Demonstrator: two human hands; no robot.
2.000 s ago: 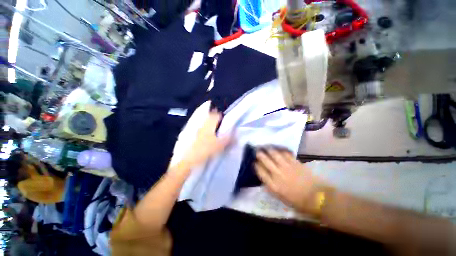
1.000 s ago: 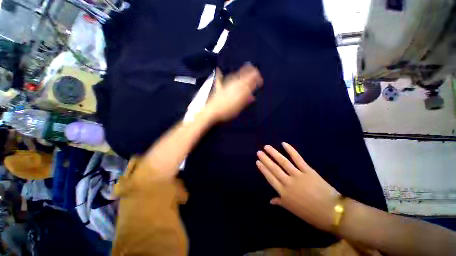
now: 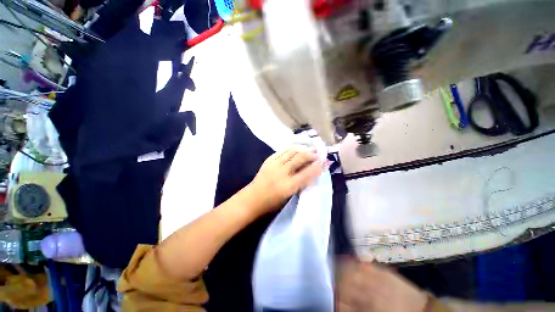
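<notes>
The white pocketing cloth hangs down from near the presser foot over a dark garment panel. My left hand pinches the gathered top of the white cloth just left of the presser foot and needle area. My right hand is blurred, low beside the cloth's right edge; its fingertips are hidden or smeared, so its hold cannot be told. The off-white sewing machine head stands above the cloth.
The dark panel stack lies at the left with white patches. Black scissors and a green tool beside a blue one lie beyond the needle. A printed ruler scale runs along the near table edge. A beige fan-like box is far left.
The dark panel no longer covers the table front; white cloth shows over it by the needle. My left hand has moved to the needle area, and my right hand has moved down.
</notes>
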